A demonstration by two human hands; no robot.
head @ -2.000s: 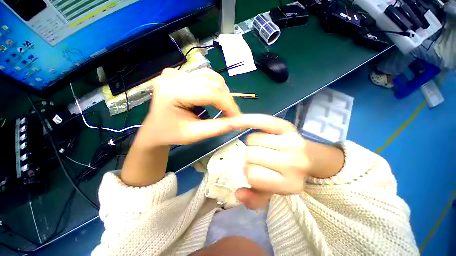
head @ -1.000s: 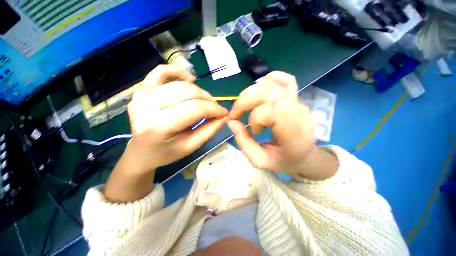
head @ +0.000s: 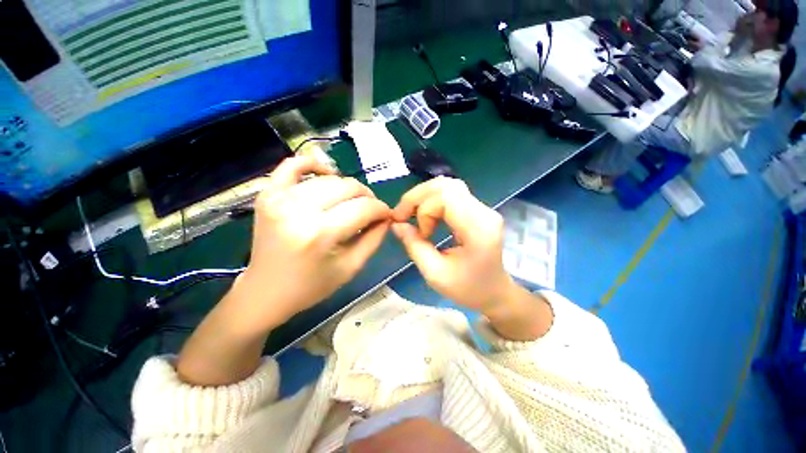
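Observation:
My left hand (head: 316, 232) is raised over the bench edge, its fingers curled and its thumb and fingertips pinched together. My right hand (head: 460, 237) meets it fingertip to fingertip. Whatever lies between the fingers is too small or hidden to tell. A white cord (head: 159, 280) runs along the bench to behind my left wrist. Thin dark leads (head: 376, 166) show just beyond my left hand, over a white paper slip (head: 378, 149). The black mouse (head: 430, 163) is beyond my right hand, partly covered.
A monitor (head: 177, 62) stands at the upper left, its base on a yellowish wrapped pad (head: 177, 232). A label roll (head: 419, 117) is beside the paper. Black units (head: 451, 95) and a white tray (head: 548, 62) of units are further right. A compartmented tray (head: 532, 243) is below the bench. A person (head: 738, 84) sits at the far right.
The view has shifted, showing more of the bench's far right and the seated person. The hands went from crossed to fingertips meeting, and they stay together. The yellow stick is no longer visible.

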